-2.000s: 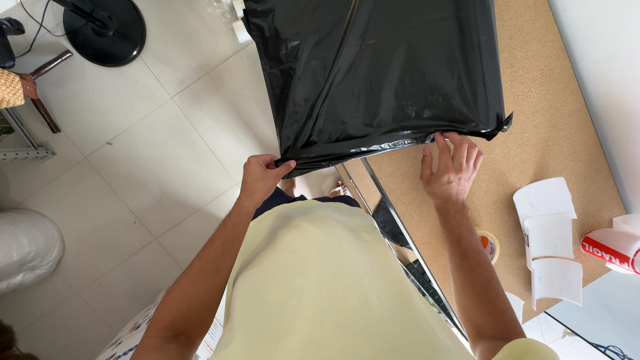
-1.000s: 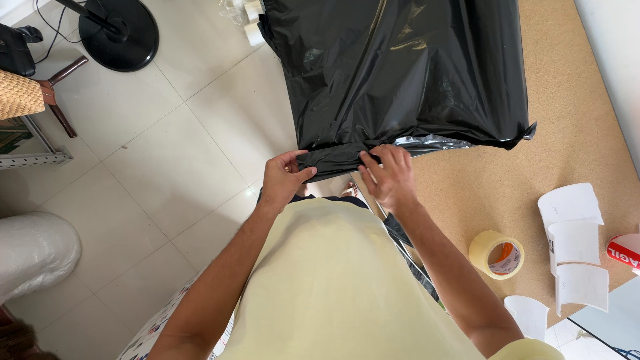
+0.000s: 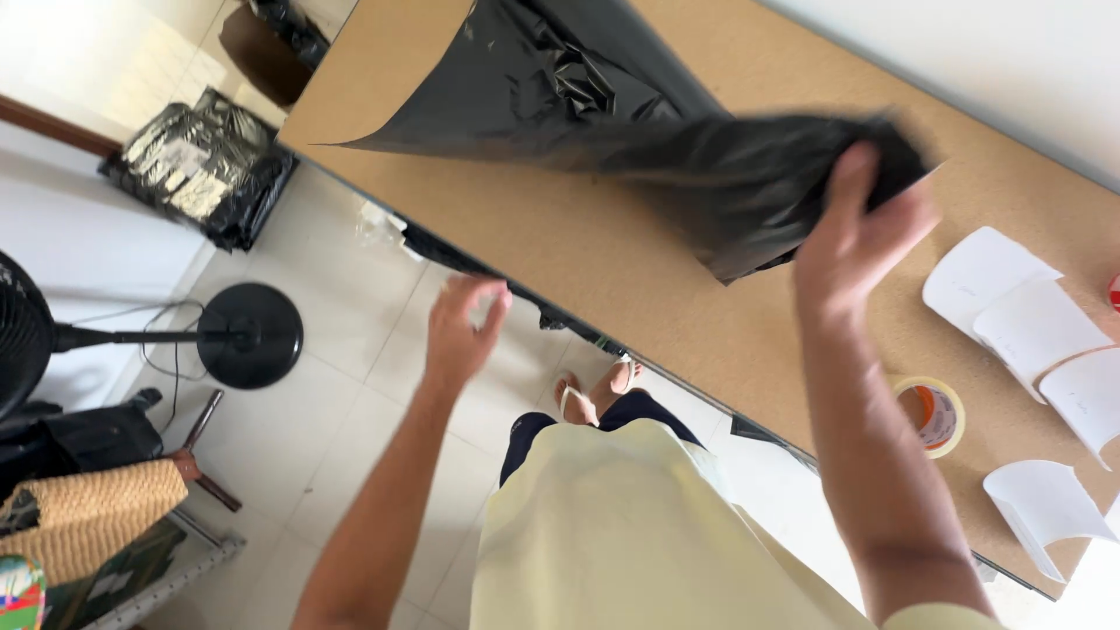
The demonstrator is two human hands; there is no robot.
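Black plastic sheeting or a bag [image 3: 560, 114] stretches across the brown tabletop [image 3: 560, 254], flat at the far end and bunched toward the right. My right hand [image 3: 862, 227] grips its bunched end above the table; that end is blurred by motion. Off the table's near edge, over the floor, my left hand [image 3: 468, 328] holds nothing, with thumb and fingers curved apart. A roll of clear tape [image 3: 932, 416] lies on the table beside my right forearm.
Curled white paper pieces [image 3: 989, 280] lie at the table's right. Black-wrapped packages [image 3: 197, 171] rest on the floor at the upper left. A black fan base [image 3: 249, 335] and a woven seat [image 3: 96, 516] stand at the left.
My left hand has let go of the black plastic. My right hand has moved right, with the plastic bunched in it. The view has swung widely, showing more floor and table.
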